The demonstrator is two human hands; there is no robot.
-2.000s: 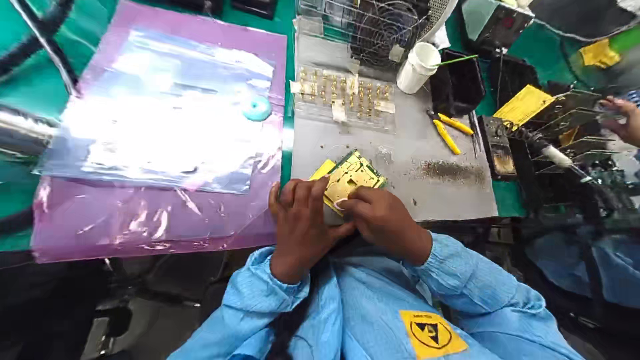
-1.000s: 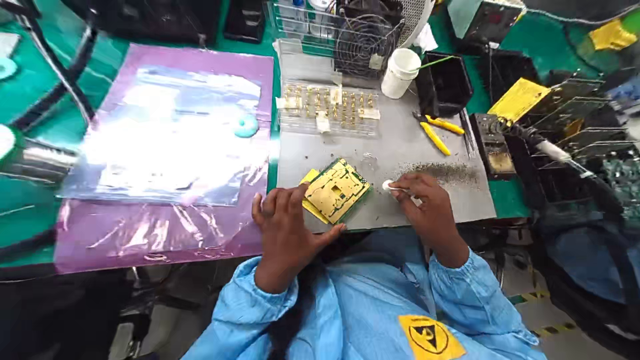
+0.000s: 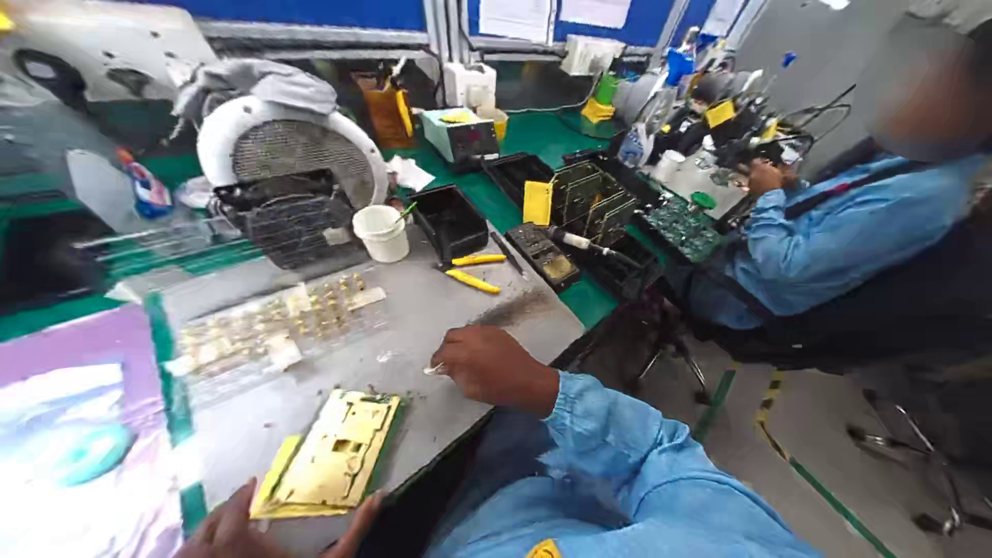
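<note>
A gold-coloured circuit board with a green edge (image 3: 341, 453) lies on the grey mat near its front edge, with a yellow piece under its left side. Around its lower end are the spread fingers of my left hand (image 3: 267, 527), partly cut off by the frame; whether they grip it is unclear. My right hand (image 3: 484, 364) is closed on a small white item (image 3: 436, 370), right of the board and above the mat. Behind the board stands a clear tray of small brass parts (image 3: 279, 325). Yellow-handled pliers (image 3: 474, 273) lie beyond my right hand.
A white cup (image 3: 381, 232), a black bin (image 3: 448, 221) and a fan (image 3: 298, 151) stand at the back. A soldering iron (image 3: 581, 242) rests right of the mat, by a rack of boards (image 3: 593, 205). A co-worker (image 3: 845, 232) sits at the right.
The view has swung up and to the right, bringing the co-worker into sight. Two seconds ago both my hands were together at the board; since then my right hand has moved off to its right.
</note>
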